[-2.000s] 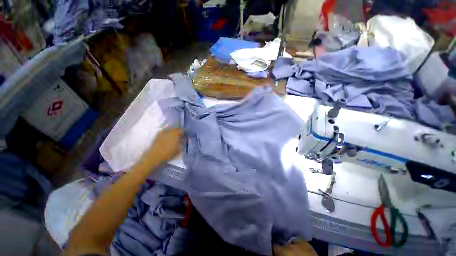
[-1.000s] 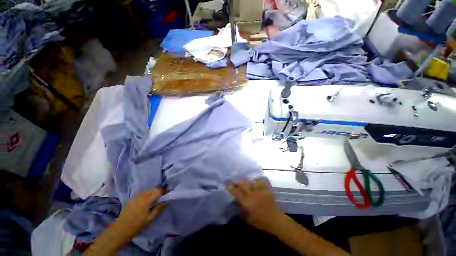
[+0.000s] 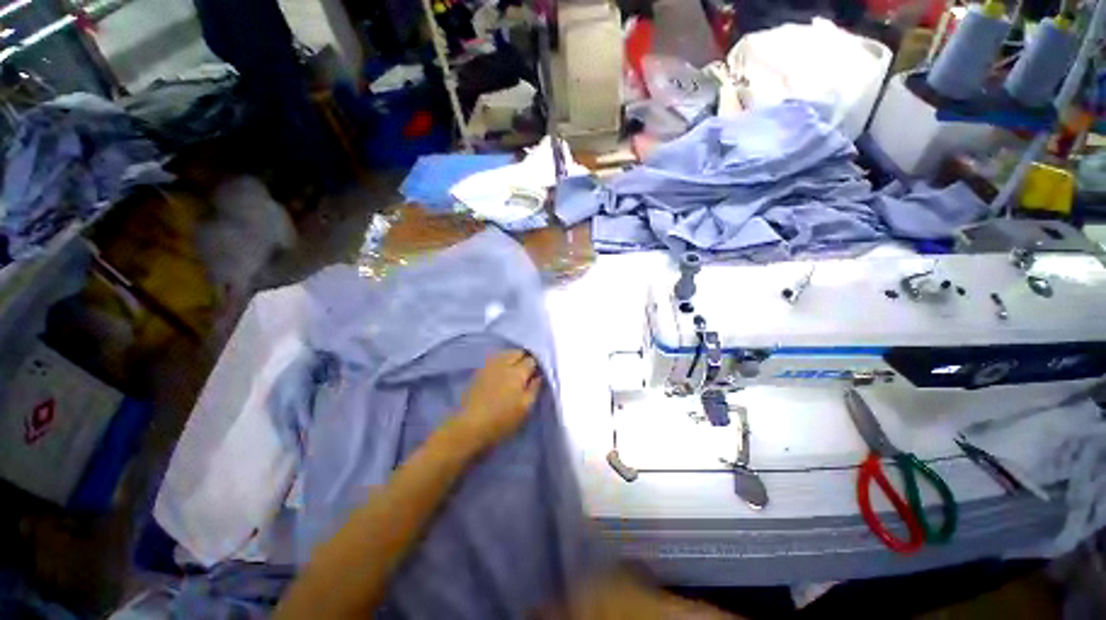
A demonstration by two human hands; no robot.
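Note:
A blue-grey garment piece lies crumpled over the left part of the white table and hangs over its front edge. My left hand grips its upper right part, fingers closed on the cloth. My right hand is not clearly seen; only a blurred forearm shows at the bottom edge, beside the cloth. The white sewing machine stands to the right, and no cloth lies under its needle area.
Scissors with red and green handles lie right of the needle, with thin dark snips further right. A blue-grey garment heap lies behind the machine. A brown plastic-wrapped packet is at the back left. Thread cones stand back right.
My left hand has moved up and right, lifting and turning the garment. My right hand has gone from the cloth's front edge down toward the bottom of the picture.

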